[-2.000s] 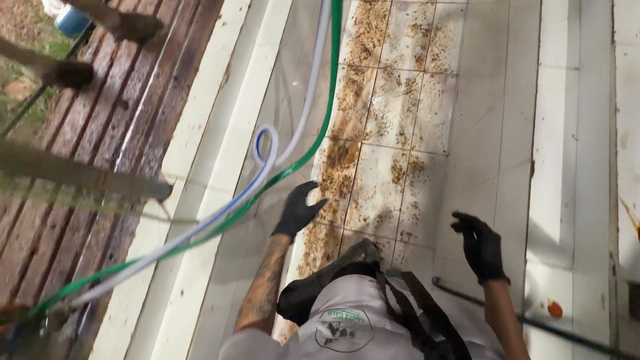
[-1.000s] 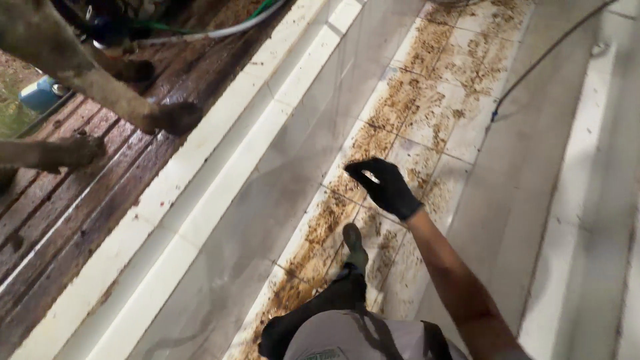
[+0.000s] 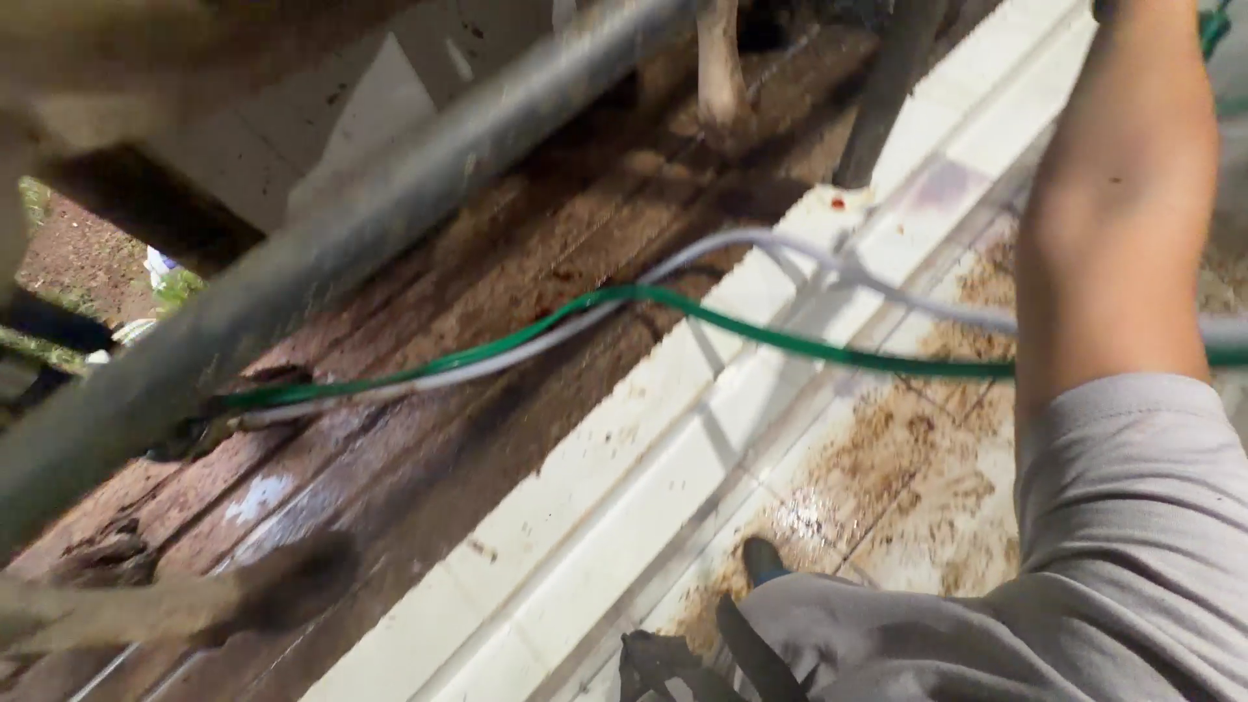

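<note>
One bare arm (image 3: 1116, 195) in a grey short sleeve (image 3: 1136, 478) reaches up along the right side; the frames do not settle whether it is my left or right. Its hand lies beyond the top edge, and neither of my hands can be seen. A green hose (image 3: 829, 353) and a pale hose (image 3: 702, 249) run side by side from the brown platform, over the white ledge, and pass out of sight behind the arm. What the hand holds or touches is hidden.
A thick metal rail (image 3: 341, 214) crosses the upper left. Animal legs (image 3: 720, 68) stand on the wet brown slatted platform (image 3: 468, 419). A white stepped ledge (image 3: 585, 468) borders the soiled tiled floor (image 3: 907, 478). A dark boot tip (image 3: 762, 560) shows below.
The view has swung left towards the platform. The black-gloved hand seen over the tiles a second ago is out of view, and an arm now reaches up at the right.
</note>
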